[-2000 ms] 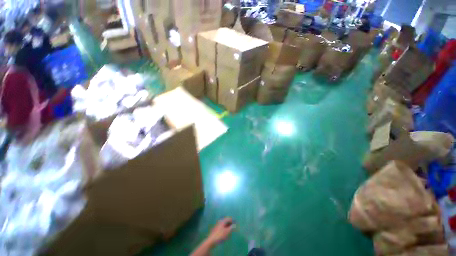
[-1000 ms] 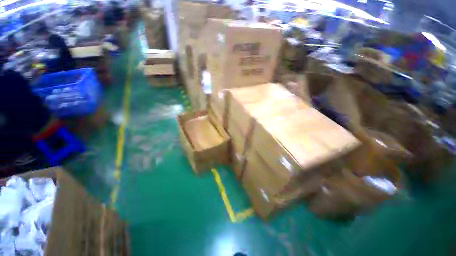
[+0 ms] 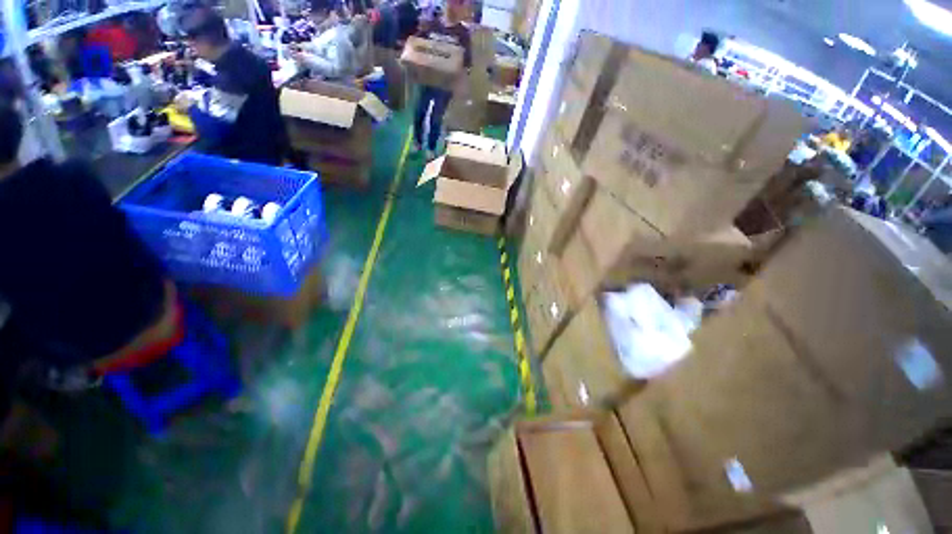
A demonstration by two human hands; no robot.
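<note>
Neither of my hands is in view. Nearest in front of me, an open brown carton stands at the bottom edge, against stacked closed cartons. A white plastic bag or sheet lies among the cartons on the right. On the left, a blue plastic crate holds several white round-ended units, too small to tell in detail.
A seated person in dark clothes is at left by a blue stool. Another works at the bench. A person carrying a carton stands in the aisle, behind an open carton. Yellow lines mark the green floor.
The view has turned left and moved along the aisle. The large cartons of white items have left the picture. The hand seen at the bottom two seconds ago is gone from view.
</note>
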